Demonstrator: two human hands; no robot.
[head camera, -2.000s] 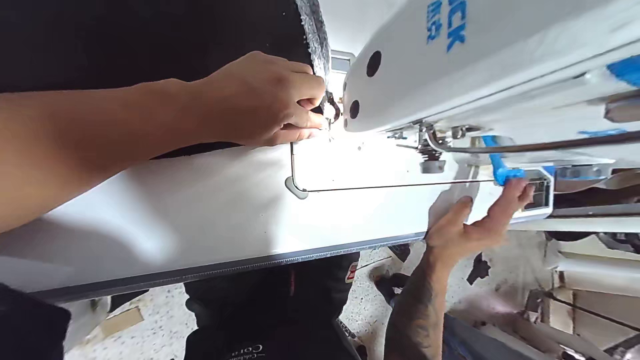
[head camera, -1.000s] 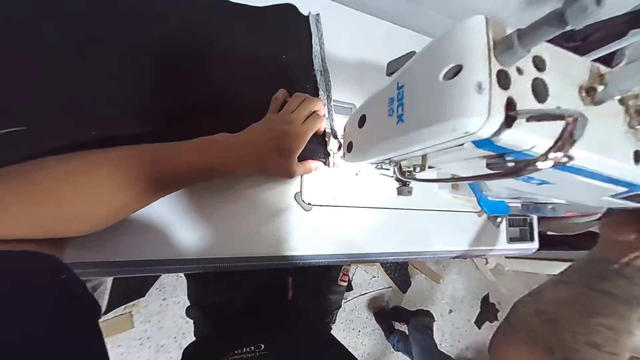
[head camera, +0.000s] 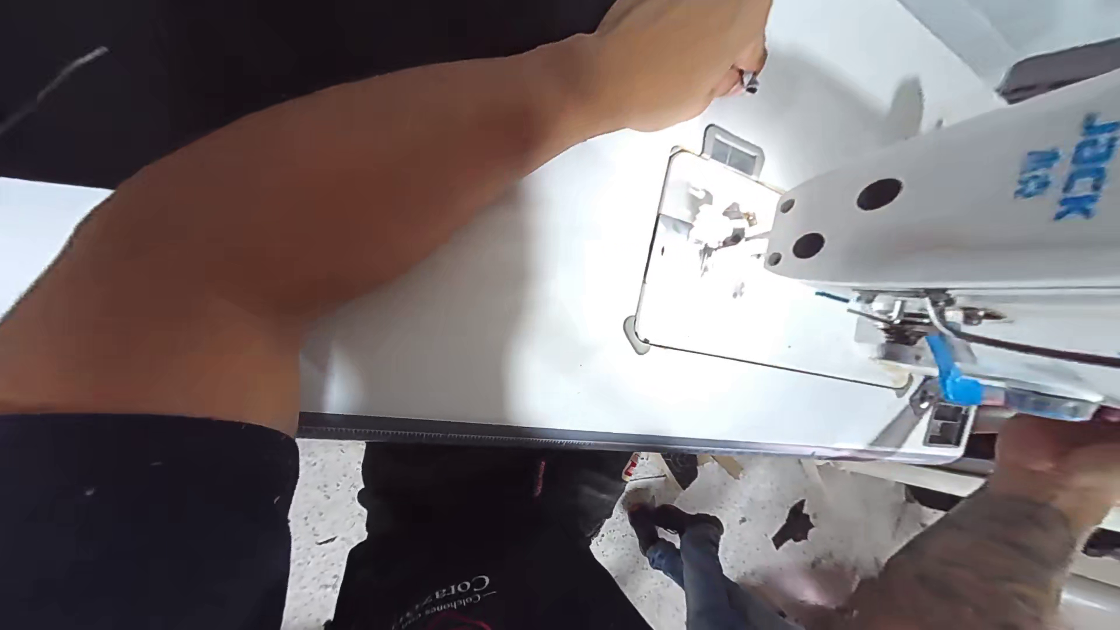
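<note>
My left hand is at the top, beyond the sewing machine's needle area, its fingers curled. A small dark and silvery thing shows between the fingertips; I cannot tell what it is. Black cloth lies beyond and partly under my left forearm. The white sewing machine's head reaches in from the right over the lit needle plate. At the right edge, my right hand is beside the machine's blue lever, with its fingers mostly hidden.
The white table has a dark front edge. A grey slotted insert sits by the needle plate. Below, a person's legs and shoes and a dark scrap are on the speckled floor.
My left hand has moved from beside the needle to beyond it, and the black cloth is away from the needle area. My right hand has come back into clearer view near the blue lever. The view is closer.
</note>
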